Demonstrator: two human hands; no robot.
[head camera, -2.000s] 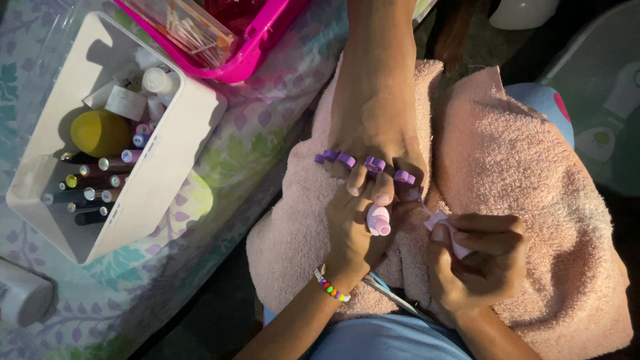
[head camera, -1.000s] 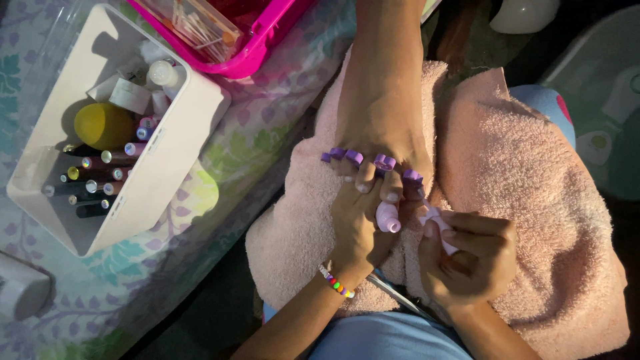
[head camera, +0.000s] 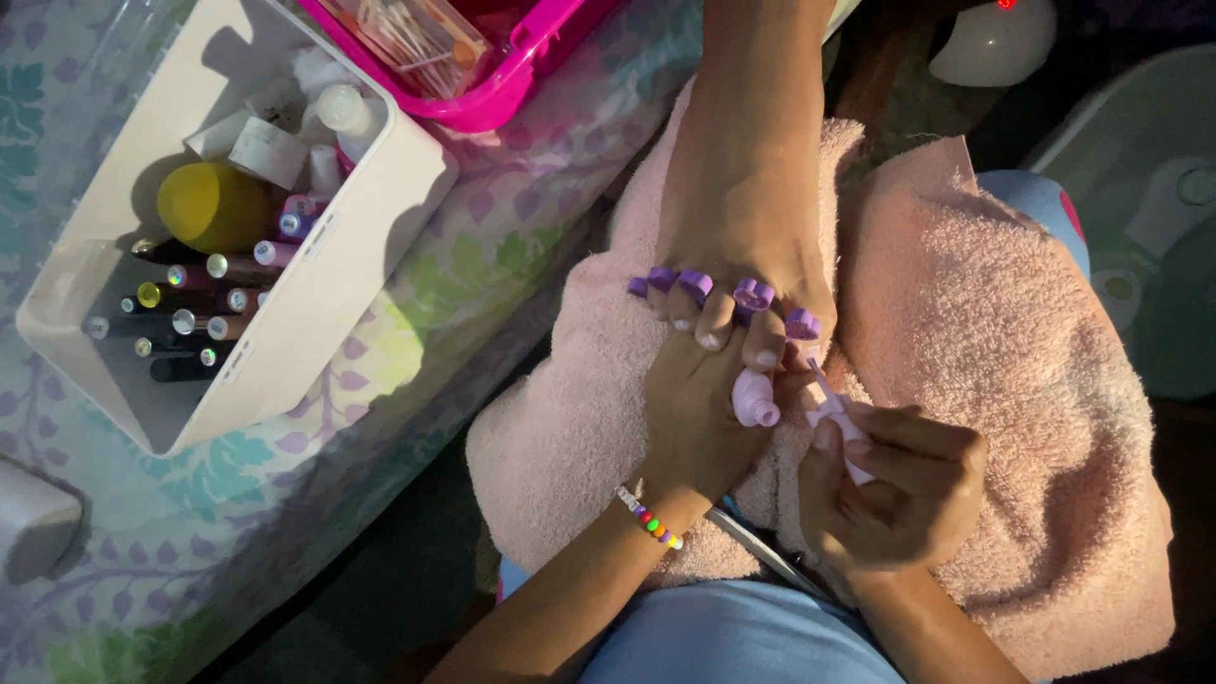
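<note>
Another person's bare foot (head camera: 750, 190) rests on a pink towel (head camera: 560, 380), with a purple foam toe separator (head camera: 753, 294) between its toes. My left hand (head camera: 703, 408), wearing a beaded bracelet, lies against the toes and holds an uncapped pale pink nail polish bottle (head camera: 755, 399) with its mouth towards me. My right hand (head camera: 893, 484) pinches the polish's brush cap (head camera: 845, 437); the brush tip is at the big toe. Pale polish shows on the smaller toes' nails. My left fingertips are partly hidden under the toes.
At left, a white plastic bin (head camera: 294, 351) holds polish bottles, a yellow sponge (head camera: 214, 206) and white rolls on a leaf-patterned cloth (head camera: 494, 247). Behind it sits a pink tray (head camera: 475, 114) with cotton swabs (head camera: 418, 47). A white container (head camera: 33, 522) lies far left; a translucent basin (head camera: 1140, 218) stands at right.
The brush in my right hand has come up to the big toe from slightly below it. My left hand keeps hold of the bottle by the toes.
</note>
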